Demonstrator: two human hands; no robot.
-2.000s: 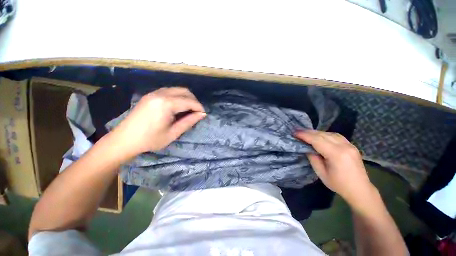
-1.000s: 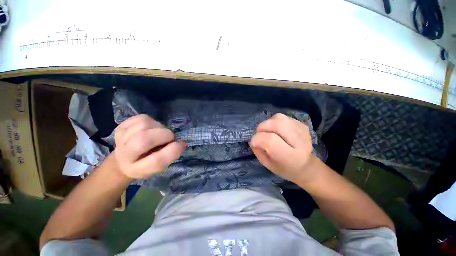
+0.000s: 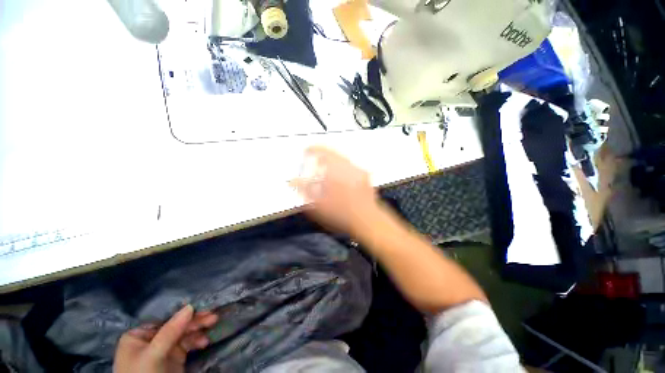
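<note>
The dark grey patterned lining [image 3: 277, 291] lies bunched on the lap below the table's front edge. My left hand [image 3: 171, 339] is at the bottom left on the lining, thumb and fingers close together; whether it pinches cloth is unclear. My right hand [image 3: 332, 182] is blurred over the table's front edge, and its fingers are too blurred to tell whether it holds anything. Black-handled snips or scissors [image 3: 368, 102] lie on the white table beyond my right hand. Slim dark tweezers [image 3: 302, 95] lie left of them, near the needle plate [image 3: 226, 76].
The sewing machine head [image 3: 459, 44] marked "brother" stands at the upper right. A grey lamp head [image 3: 142, 18] and a thread spool or knob [image 3: 274, 22] are at the top. Black and white cloth [image 3: 536, 182] hangs at the right. A yellow strip [image 3: 426, 151] is on the table edge.
The view has turned right, showing the machine and tools. My right hand has left the lining and moved over the table edge. My left hand now sits low at the left.
</note>
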